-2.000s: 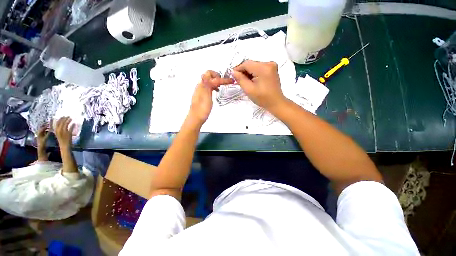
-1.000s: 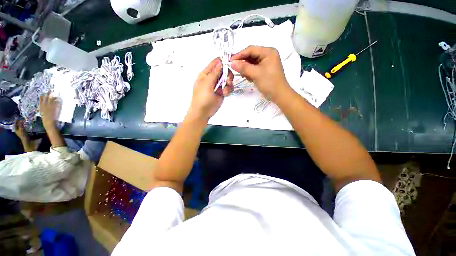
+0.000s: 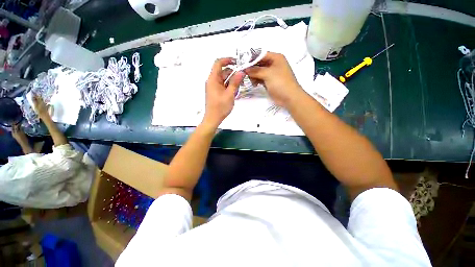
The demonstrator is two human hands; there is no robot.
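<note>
A white cable (image 3: 251, 63) is bunched between my two hands above a large white sheet (image 3: 179, 99). My left hand (image 3: 221, 94) grips it from the left, with fingers and thumb closed on it. My right hand (image 3: 274, 77) grips it from the right, close to the left hand. Loose white cable loops lie on the sheet behind and below my hands, and one cable (image 3: 265, 18) arcs at the sheet's far edge. My fingers partly hide the held cable, and its ends are hard to tell apart.
A large translucent bottle (image 3: 337, 28) stands beyond the sheet, with a yellow screwdriver (image 3: 358, 68) to its right. A pile of white cables (image 3: 107, 88) and a white bottle (image 3: 73, 55) are at left, beside a neighbouring person's hands (image 3: 46, 116). A carton (image 3: 136, 169) is below the green bench (image 3: 416, 104).
The cable was held upright as a narrow looped hank a second ago; it now lies tilted and bunched across both hands. The right fingers have moved slightly right. The neighbour's hands have shifted.
</note>
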